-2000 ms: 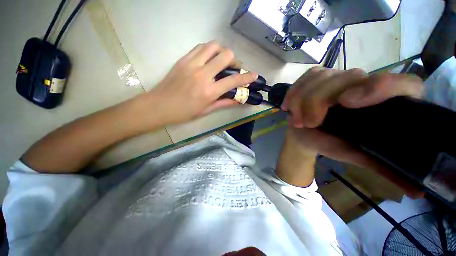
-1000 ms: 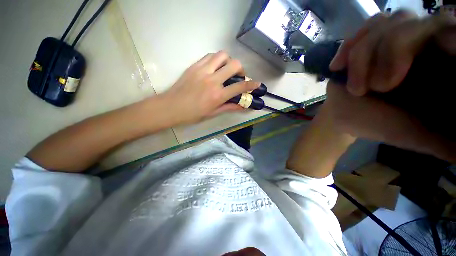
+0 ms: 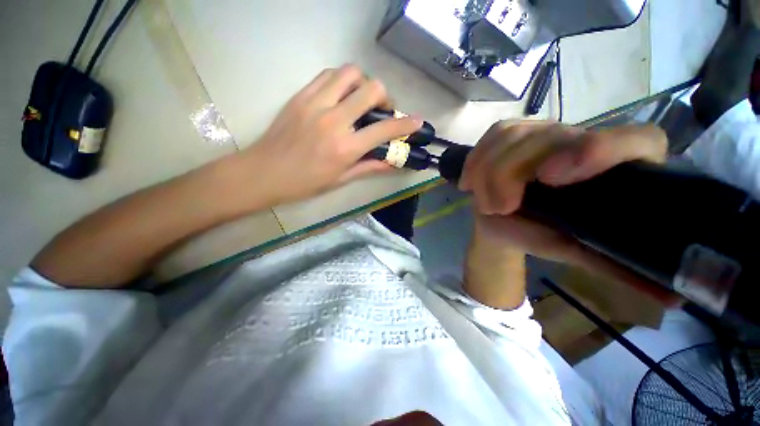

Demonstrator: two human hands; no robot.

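Observation:
My left hand is closed over a black plastic housing at the bench's front edge. Two dark rounded ends with a cream-yellow label band stick out past my fingers. My right hand grips a thick black electric screwdriver with a pale label. Its nose is right at the housing's ends; the contact point and any screw are too small to tell. Another black housing with two cable leads lies on the bench at the far left.
A silver-grey screw feeder stands at the back, with a small dark pen-like tool beside it. The cream bench has a taped seam. Below right are a carton and a fan. Another person's sleeve shows at the right edge.
A second ago my right hand held the screwdriver up by the feeder. It has since moved down and left to the housing. My left hand keeps its hold on the housing.

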